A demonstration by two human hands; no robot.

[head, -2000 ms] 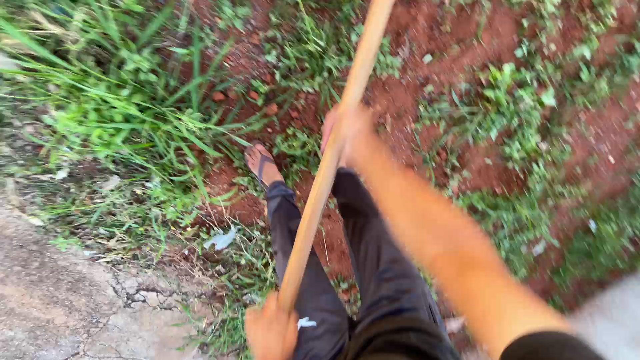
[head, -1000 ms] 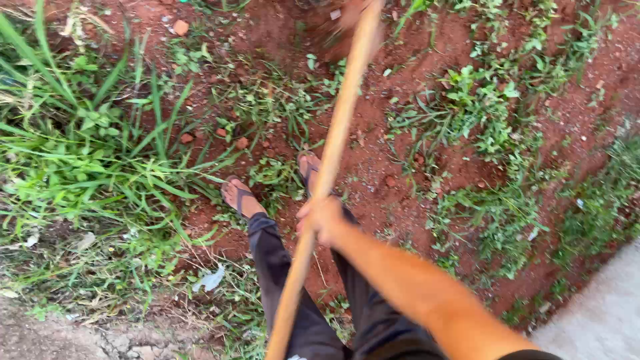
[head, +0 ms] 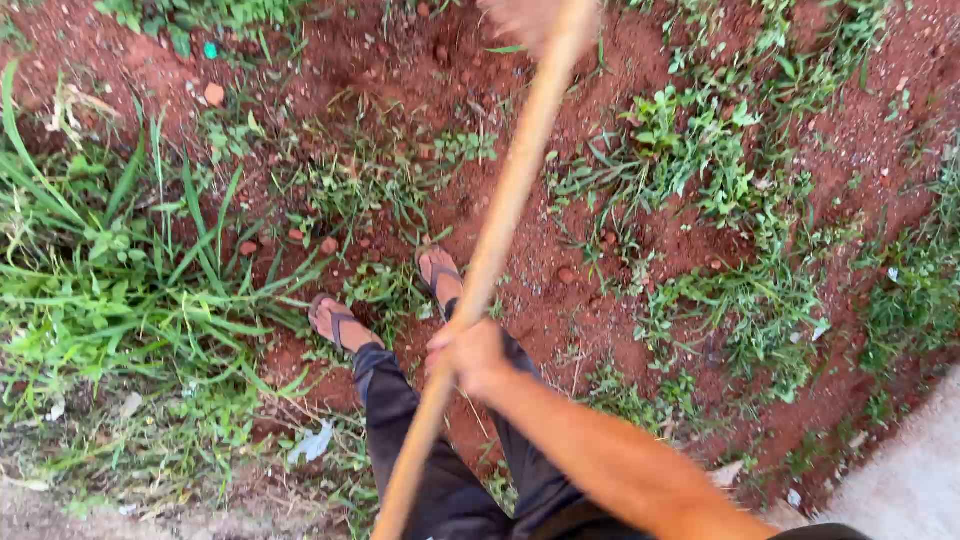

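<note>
A long, smooth wooden tool handle (head: 510,202) runs slantwise from the top edge down to the bottom edge, blurred by motion. My right hand (head: 469,356) is closed around it in front of my legs, with the forearm coming from the lower right. At the handle's upper end is a blurred reddish-brown shape (head: 529,22), perhaps the tool's head; its kind cannot be told. My left hand is out of view, as is the handle's lower end. Both of my feet, in flip-flops (head: 341,326), stand on red soil (head: 555,322) left of the handle.
Tall grass (head: 112,300) grows thickly on the left. Low weeds (head: 697,157) spread over the soil on the right. A pale scrap of litter (head: 311,442) lies near my leg. A pale paved surface (head: 907,457) borders the soil at lower right; small reddish lumps are scattered about.
Two seconds ago my left hand held the handle's lower end; it is now out of view. My right hand appears lower in the picture, still on the handle. The blurred upper end has come into view.
</note>
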